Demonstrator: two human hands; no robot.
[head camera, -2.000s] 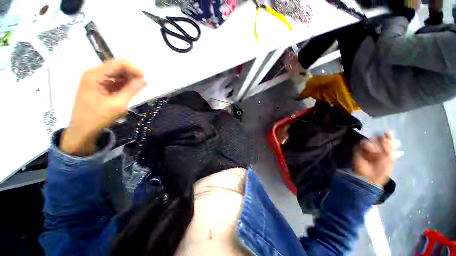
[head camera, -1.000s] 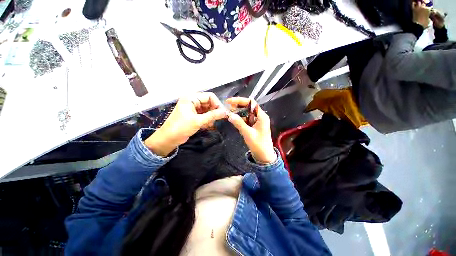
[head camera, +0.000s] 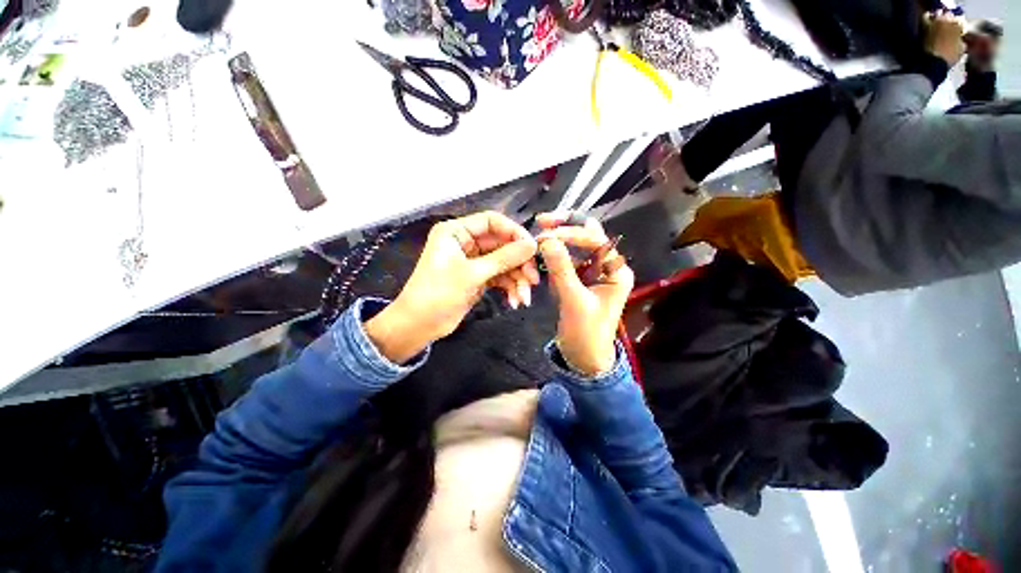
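My left hand (head camera: 457, 278) and my right hand (head camera: 587, 289) meet at the fingertips above my lap. Thumb and fingers of each are pinched together; anything between the tips is too fine to make out. A small dark, thin thing shows among the curled fingers of my right hand, unclear in kind. The black garment (head camera: 484, 356) lies bunched on my lap under both hands. Its beaded trim (head camera: 356, 269) with pale flecks curves beside my left wrist, near the table edge. No needle or thread can be made out.
On the white table (head camera: 370, 179) lie black scissors (head camera: 434, 94), a long brown tool (head camera: 275, 132), yellow-handled pliers (head camera: 634, 69), a floral pouch (head camera: 504, 39) and grey bead heaps (head camera: 90, 118). Dark cloth (head camera: 761, 381) covers a red-rimmed basket at right. Another person (head camera: 907, 185) sits at upper right.
Two seconds ago my hands were wide apart; they came together above the lap by one second ago. Since then both have shifted slightly right, and more trim shows beside my left wrist.
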